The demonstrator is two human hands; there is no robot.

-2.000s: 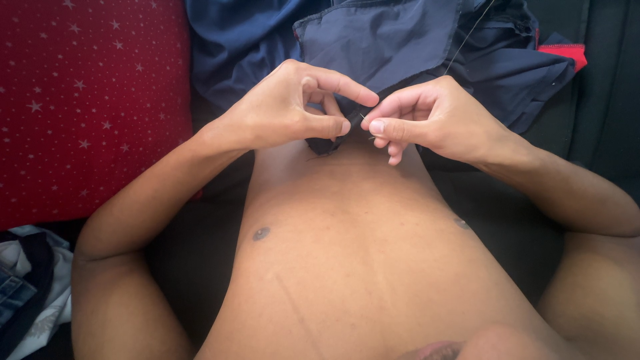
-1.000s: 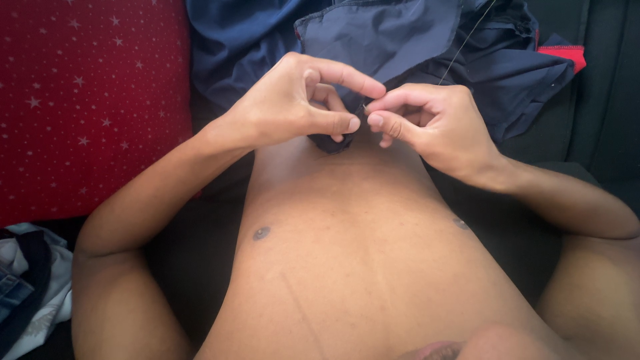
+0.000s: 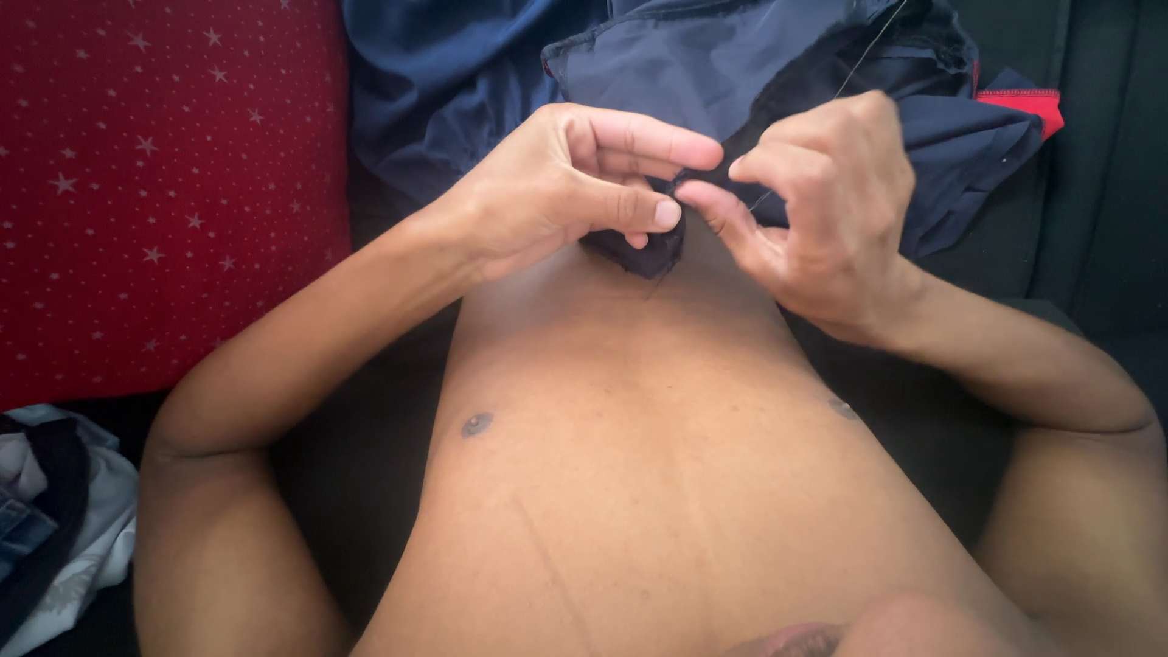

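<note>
Navy fabric (image 3: pixel 675 64) with dark edging lies bunched over my lap, and a dark fold of it (image 3: pixel 648 251) hangs below my fingers. My left hand (image 3: pixel 593 182) pinches this dark fold between thumb and fingers. Close on its right, my right hand (image 3: pixel 812 201) has its thumb tip against the fold and its index finger curled just above. A pale thread (image 3: pixel 867 55) runs up and right from behind my right hand, and a short piece of it shows beside the thumb. Whether a needle is between my right fingers cannot be made out.
A red cushion with stars (image 3: pixel 173 192) fills the upper left. Below it are crumpled white and dark clothes (image 3: pixel 91 538). Shiny blue cloth (image 3: pixel 438 82) lies behind my left hand. A red-trimmed part (image 3: pixel 1022 105) of the navy fabric rests on the dark seat (image 3: pixel 1113 182) at right.
My right hand has turned, its knuckles now raised, and its index finger has come away from my left index fingertip. More of the dark fold shows below my left hand.
</note>
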